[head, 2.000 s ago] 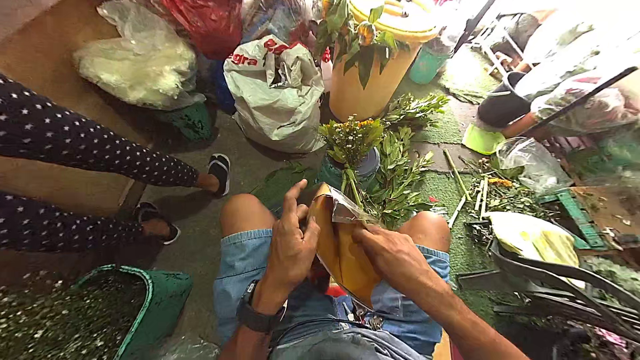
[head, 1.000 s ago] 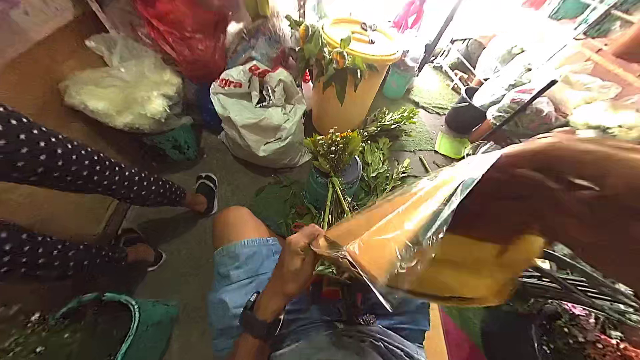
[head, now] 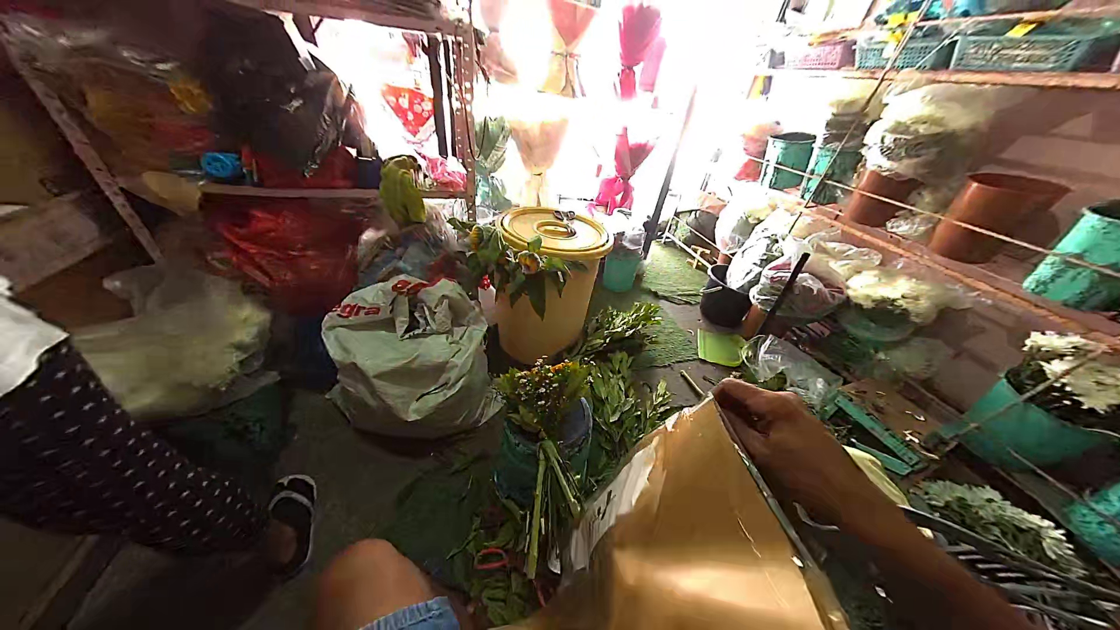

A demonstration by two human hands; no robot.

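My right hand [head: 774, 437] grips the top corner of a brown wrapping sheet [head: 691, 534] with a shiny clear layer, which slopes down across my lap. My left hand is out of sight. Just left of the sheet, a bunch of small flowers with bare green stems [head: 544, 481] lies over a dark green bucket [head: 516, 464], its blooms pointing away from me. Below the stems, red-handled scissors [head: 492, 558] rest among cut leaves.
A lidded yellow bin [head: 547, 297] stands ahead, with leafy stems [head: 626, 394] near it. A white sack [head: 411, 367] sits left of it. Another person's leg [head: 122, 455] is at the left. White flowers in teal buckets [head: 1024, 429] and a green dustpan [head: 720, 347] are at the right.
The view has tilted up a lot. My left hand, on the sheet in both earlier frames, has gone out of view. My right hand still has hold of the sheet, now ahead and to the right.
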